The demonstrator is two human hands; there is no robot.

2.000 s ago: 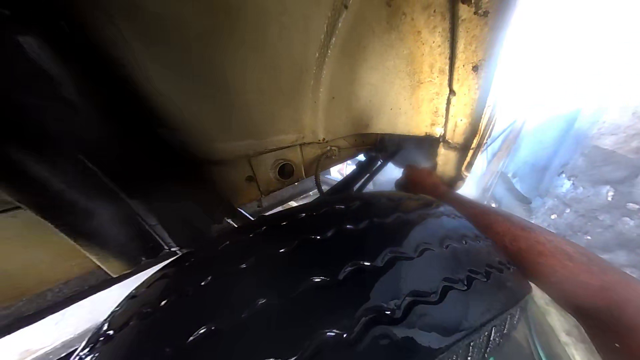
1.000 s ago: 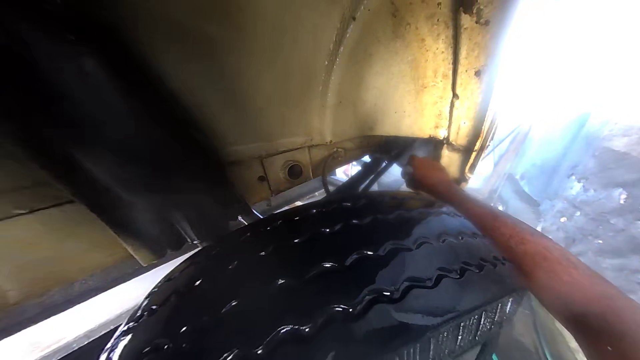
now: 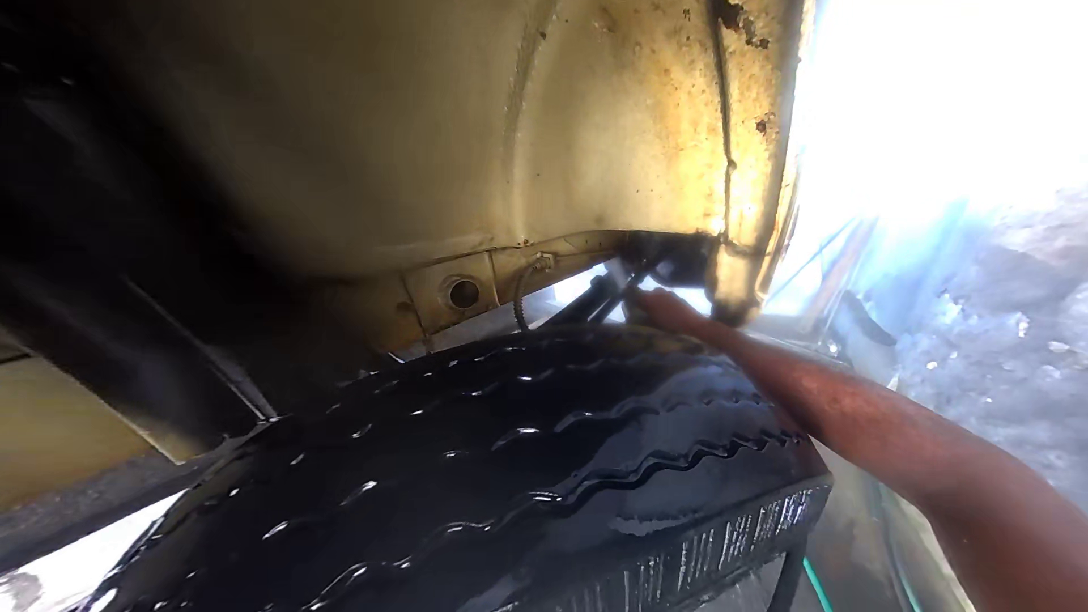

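Note:
My right hand (image 3: 659,308) is at the end of an arm reaching in from the lower right, past the outer edge of a wet black tire (image 3: 510,442). It appears closed around something dark, with dark rods or hoses (image 3: 595,297) beside it; what it holds is hard to make out. Behind the hand hangs a dark part (image 3: 676,255) under the lower edge of a rusty, cream-painted wheel arch (image 3: 612,144). My left hand does not show in this view.
A metal bracket with a round hole (image 3: 463,293) and a thin ribbed hose (image 3: 520,297) sit low on the wheel arch, just above the tire. Dark underbody (image 3: 127,255) fills the left. A green hose or cord (image 3: 818,586) runs at the lower right, beside rough wet ground (image 3: 1011,340).

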